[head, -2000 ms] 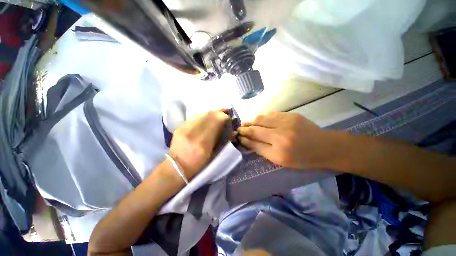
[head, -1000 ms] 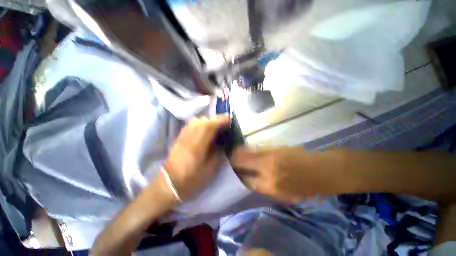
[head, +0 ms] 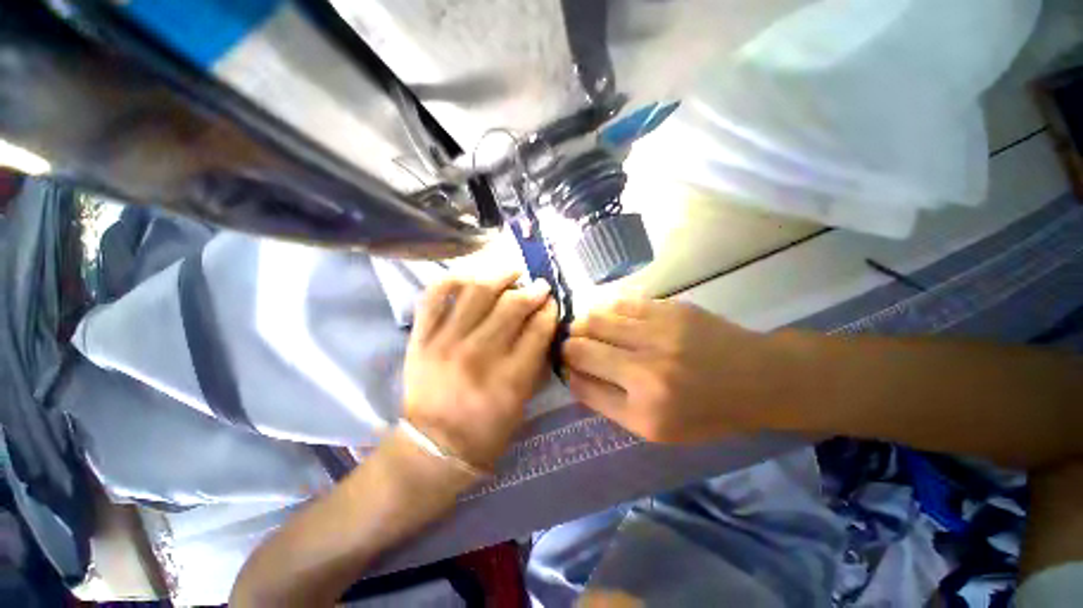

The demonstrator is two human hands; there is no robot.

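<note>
A light grey garment piece with dark bands (head: 321,344) lies bunched left of the needle area. A narrow dark band (head: 561,327) runs from under the machine's metal parts down between my fingertips. My left hand (head: 481,362) lies over the cloth, fingers together at the band's left side, a white band on its wrist. My right hand (head: 647,362) pinches the dark band's right side with its fingertips. The sewing machine head (head: 238,131) looms at the top left. The ridged tension knob (head: 615,247) is just above my right hand. Lamp glare hides the needle.
Pale translucent cloth (head: 843,113) is piled on the bed at the upper right. A ruled grey edge (head: 950,267) runs along the front of the table. Grey and blue-patterned cloth (head: 713,534) lies below it. Grey strips (head: 42,356) hang at far left.
The machine head fills more of the upper left. The light grey cloth flap below my hands is out of sight, showing the ruled edge. My left hand has flattened over the cloth.
</note>
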